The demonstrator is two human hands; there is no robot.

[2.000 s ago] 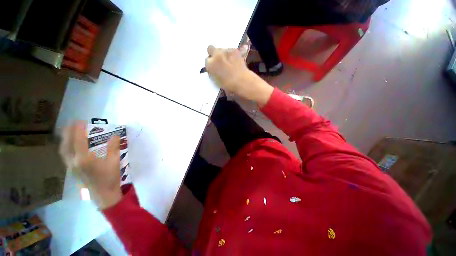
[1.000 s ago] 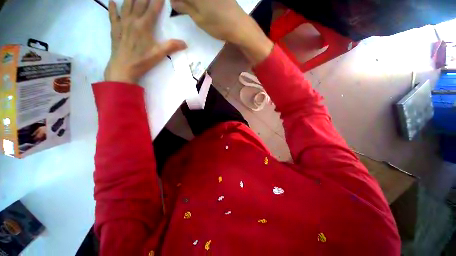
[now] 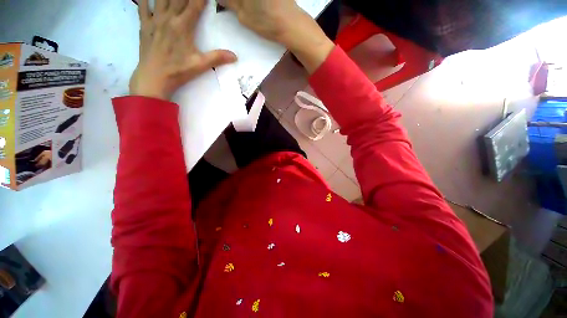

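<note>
My left hand (image 3: pixel 171 53) lies spread, palm down, at the top of the view on the white table, thumb out to the right. My right hand (image 3: pixel 264 17) is beside it with fingers bent; its fingertips are near or past the top edge, and a small dark bit shows by them. What it holds cannot be told. A white ribbon (image 3: pixel 250 114), which looks like backing strip, hangs over the table's edge below the hands. A retail box (image 3: pixel 48 115) with white back, orange side and black hang tab stands on the table at the left.
A dark printed box (image 3: pixel 17 281) lies at the lower left of the white table (image 3: pixel 68 239). A dark seam crosses the table. A curled white strip (image 3: pixel 314 123) lies on the floor. A red stool (image 3: pixel 388 56) and a person in dark clothes are upper right. A brown carton (image 3: pixel 475 239) is lower right.
Over two seconds, my left hand has moved from the retail box up beside my right hand. Over the last second both hands have stayed nearly in place; the view has shifted slightly.
</note>
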